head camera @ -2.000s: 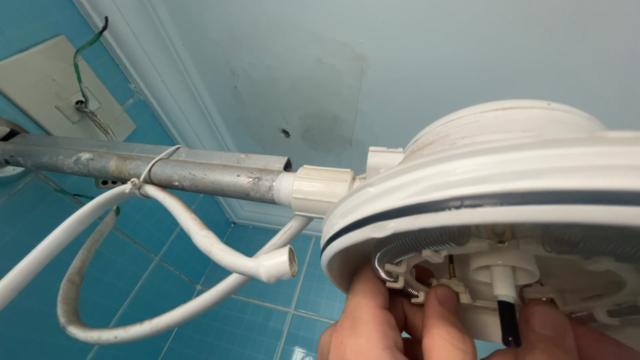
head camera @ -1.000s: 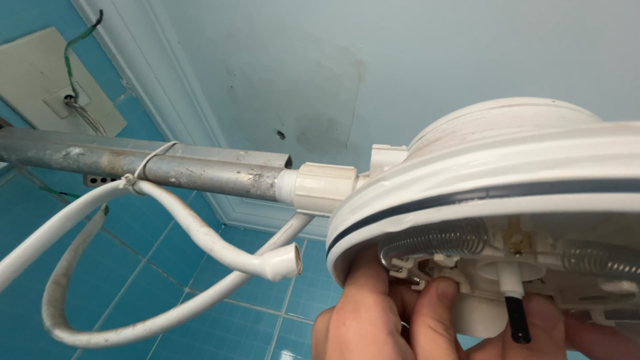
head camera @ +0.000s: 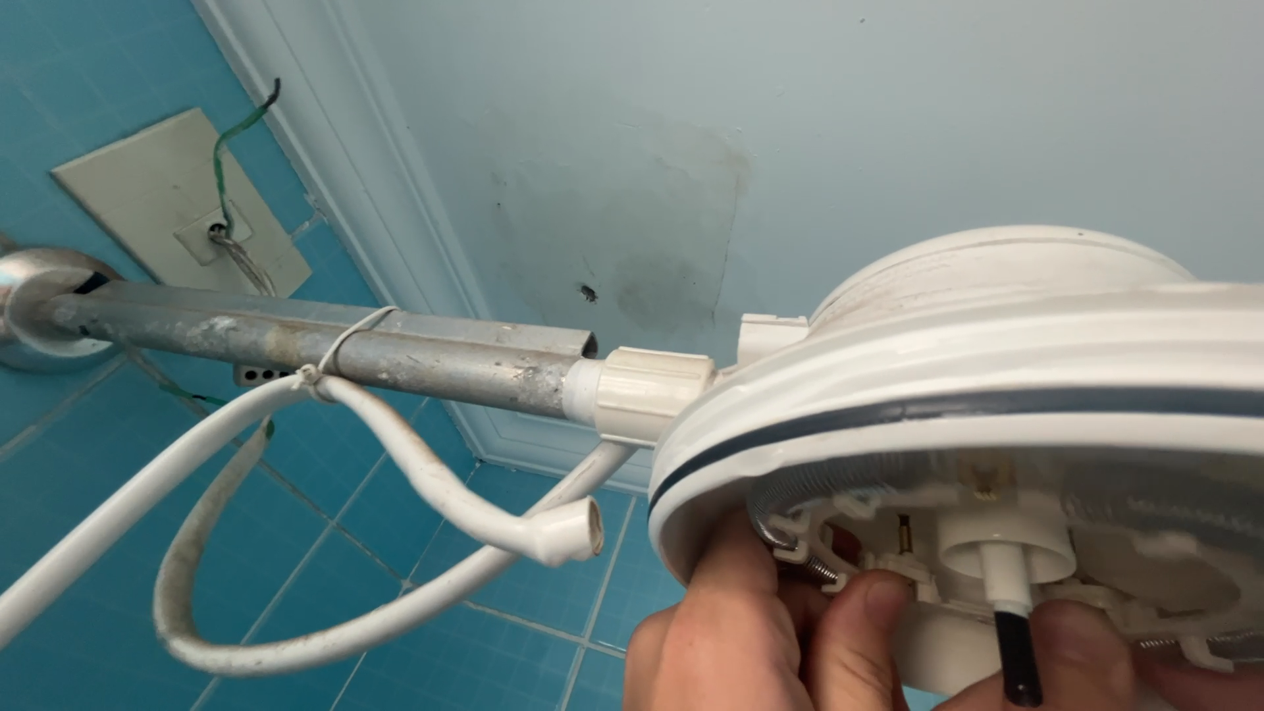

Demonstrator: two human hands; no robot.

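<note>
A white electric shower head point(head camera: 938, 395) hangs at the right with its underside uncovered. Inside show a coiled heating element point(head camera: 839, 484) and a white stem with a black tip point(head camera: 1017, 652). My left hand point(head camera: 750, 622) reaches inside the left rim, fingers and thumb pinching a white plastic inner part point(head camera: 894, 568). At the lower right, my right hand point(head camera: 1062, 652) has its fingertips on the inner assembly, just behind the black-tipped stem. Much of both hands lies outside the frame or behind the parts.
A metal pipe point(head camera: 444, 365) runs from the tiled wall to the shower's white coupling point(head camera: 657, 395). Tied to it is a white hose point(head camera: 425, 474), looping below. Green and grey wires come out of a wall plate point(head camera: 148, 197). The ceiling point(head camera: 612, 148) is close above.
Both hands stay at the inner parts of the shower head, with only small finger shifts. The view has shifted slightly.
</note>
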